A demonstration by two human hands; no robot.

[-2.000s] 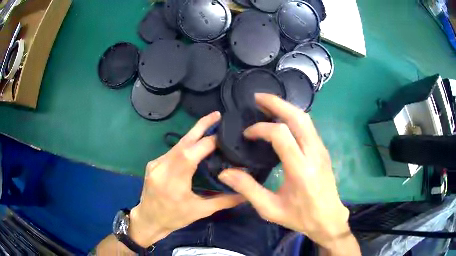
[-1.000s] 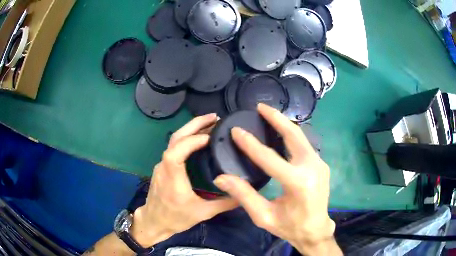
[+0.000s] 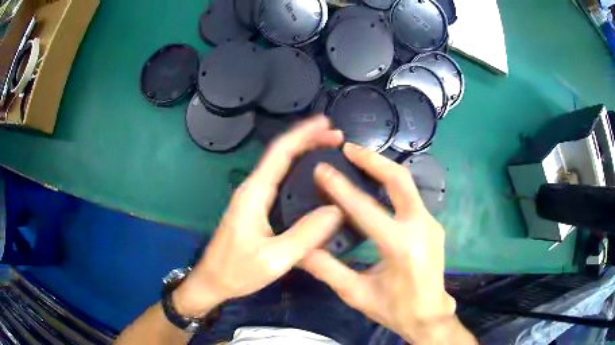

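Observation:
A black round housing with a flat cover on top (image 3: 303,192) is held between both hands, in front of the bench's near edge. My left hand (image 3: 253,219) grips its left side, with the thumb across the cover and the fingers at the far rim. My right hand (image 3: 388,236) holds the right side, with a finger on the cover and the thumb at the near edge. The hands hide much of the part, and it is slightly blurred. Several black round covers (image 3: 232,75) lie piled just beyond the hands.
An electric screwdriver (image 3: 574,205) hangs at the right, in front of a screw feeder (image 3: 553,162). A cardboard box (image 3: 64,64) with a white roll stands at the left. A white board (image 3: 480,34) lies by the pile on the green bench (image 3: 108,155).
The cover on the held part now sits flatter. My left thumb has moved onto its top and the left fingers around its far rim. My right hand stays on it.

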